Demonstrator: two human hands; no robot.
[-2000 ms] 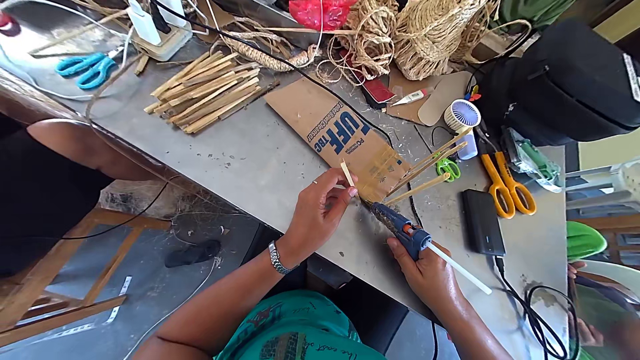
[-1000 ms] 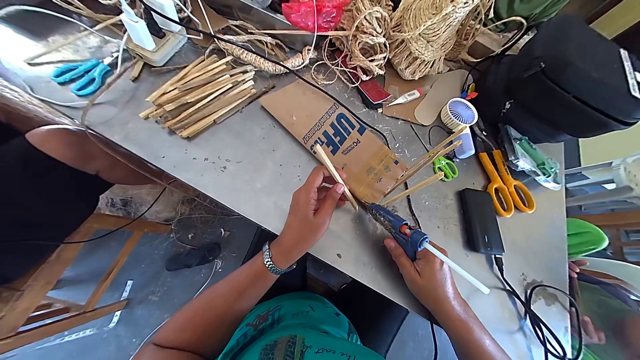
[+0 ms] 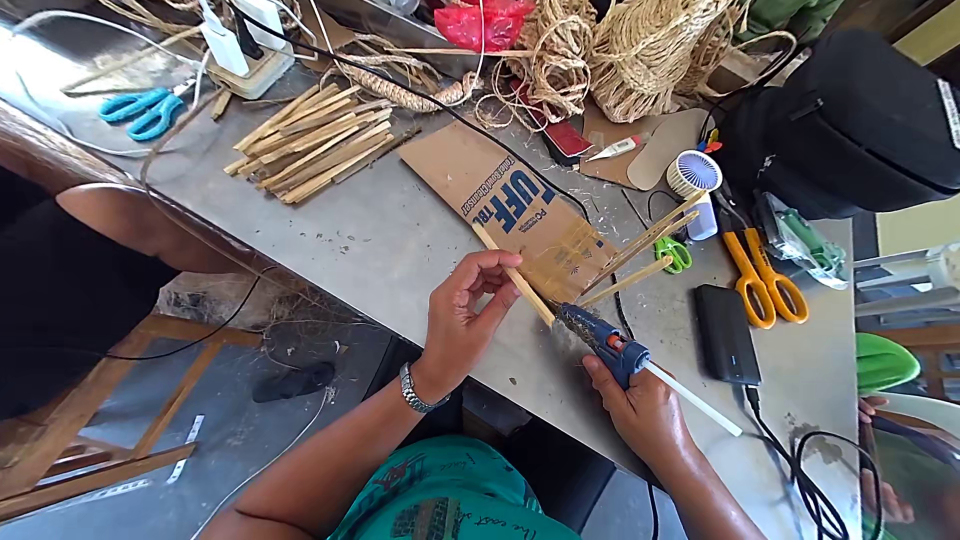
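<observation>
My left hand pinches a thin wooden stick between thumb and fingers, its lower end at the nozzle of a blue hot glue gun. My right hand is closed around the glue gun's handle, and a white glue stick projects from its rear. Just beyond the nozzle, several joined sticks stand over the end of a printed cardboard piece. A pile of split wooden sticks lies farther back to the left.
Blue scissors and a power strip lie at back left. Rope bundles sit behind the cardboard. On the right are a small fan, orange scissors, a black power bank with cables and a black case. Another person's arm is at left.
The stick in my left hand has shifted and turned, its lower end now at the nozzle. My right hand keeps hold of the glue gun in about the same place.
</observation>
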